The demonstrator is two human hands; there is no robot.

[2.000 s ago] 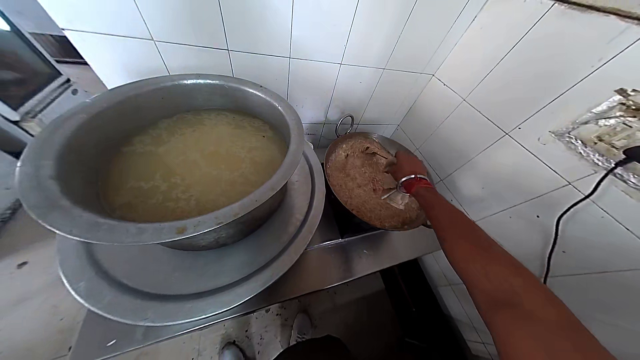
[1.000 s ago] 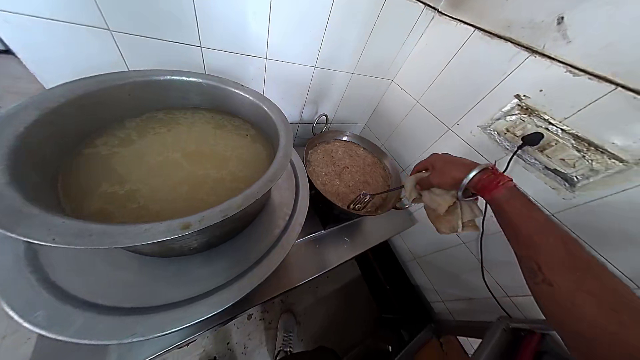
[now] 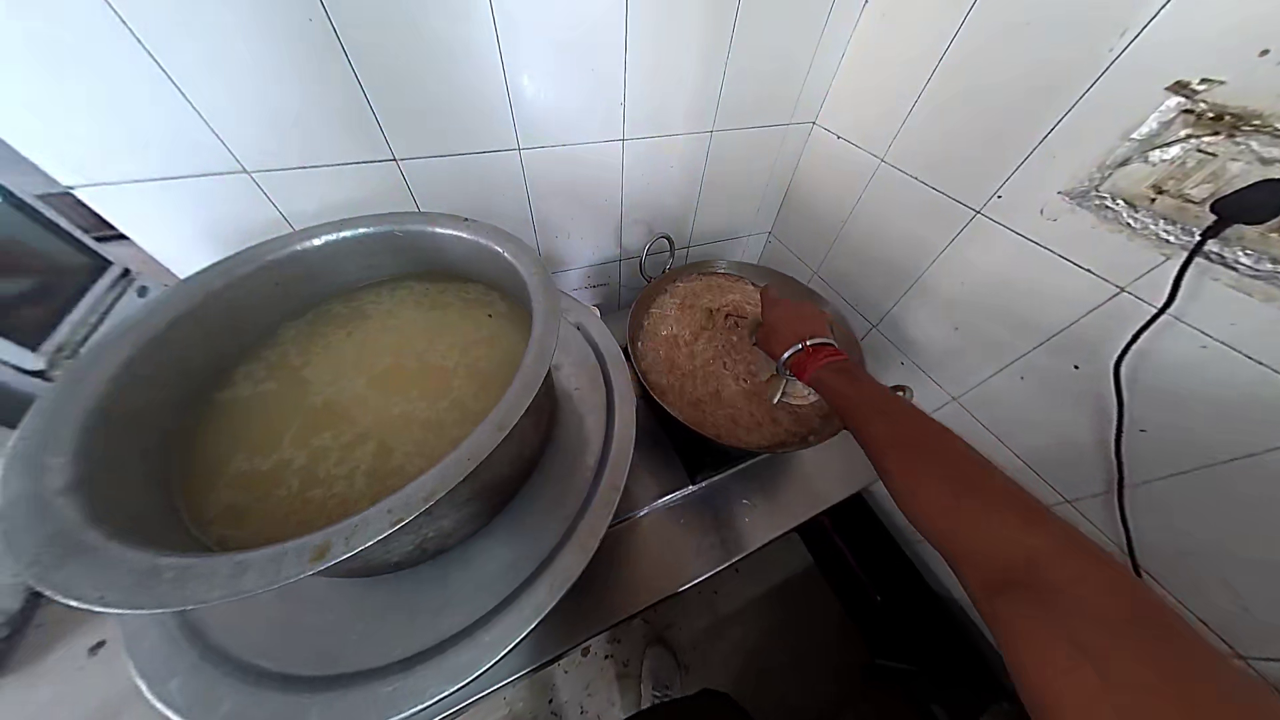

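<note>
My right hand [image 3: 790,322] is closed over the right side of a wide metal kadai [image 3: 850,345]. It grips a metal masher or similar utensil [image 3: 738,321], whose head shows only faintly in the brown, wet mixture [image 3: 700,365]. The handle is mostly hidden by the hand. Something pale, perhaps part of a cloth [image 3: 797,391], shows beneath my wrist. A large aluminium pot [image 3: 545,300] of cloudy yellowish liquid [image 3: 370,390] stands to the left, on a broad round metal tray or lid [image 3: 600,470]. My left hand is out of view.
A steel counter edge [image 3: 720,530] runs below the vessels. White tiled walls [image 3: 570,80] meet behind the kadai. On the right wall, a black plug [image 3: 1247,203] and hanging cable [image 3: 1118,400] are beside a damaged socket area [image 3: 1190,175]. A shoe [image 3: 660,672] is on the floor below.
One second ago my right hand was at the kadai's right edge, with a utensil handle and a cloth; now it is over the mixture. The view has shifted.
</note>
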